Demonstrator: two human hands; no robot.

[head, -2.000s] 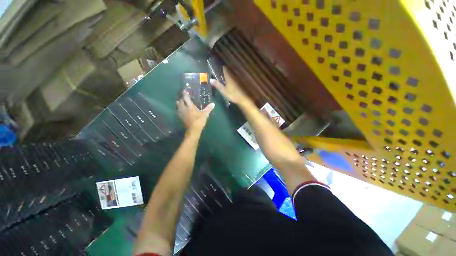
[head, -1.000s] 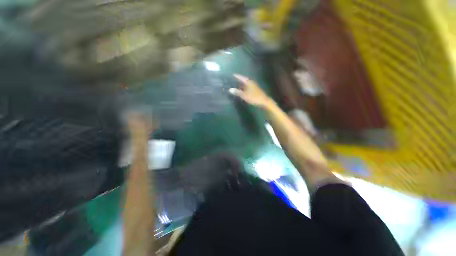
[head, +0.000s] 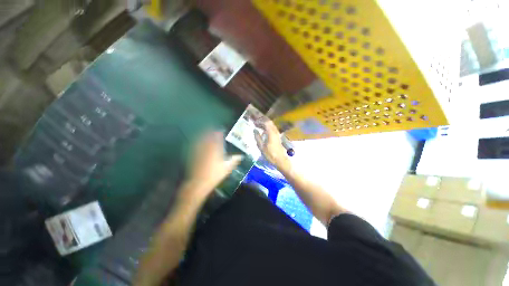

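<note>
My right hand [head: 270, 142] is on a white-faced retail box [head: 244, 131] at the table's edge near the yellow guard, its fingers over the box's right side. My left hand [head: 209, 159] is blurred over the green packing table [head: 162, 84], left of that box, fingers apart, with nothing seen in it. Another white-faced box [head: 223, 63] lies on the roller conveyor [head: 251, 86]. A row of black boxes [head: 75, 131] lies on the table's left part. One more white-faced box [head: 78, 228] lies at lower left.
The yellow punched guard [head: 357, 61] rises at upper right over the red-brown outlet curtain [head: 290, 50]. A blue plastic stool or crate [head: 282, 195] is beside the table's near edge. Brown cartons [head: 441, 206] stand at right. More cardboard [head: 33, 56] is at upper left.
The black box my left hand held earlier is no longer in it. My right hand has moved onto a white-faced box at the table edge. Another white-faced box now shows on the conveyor. The view has shifted.
</note>
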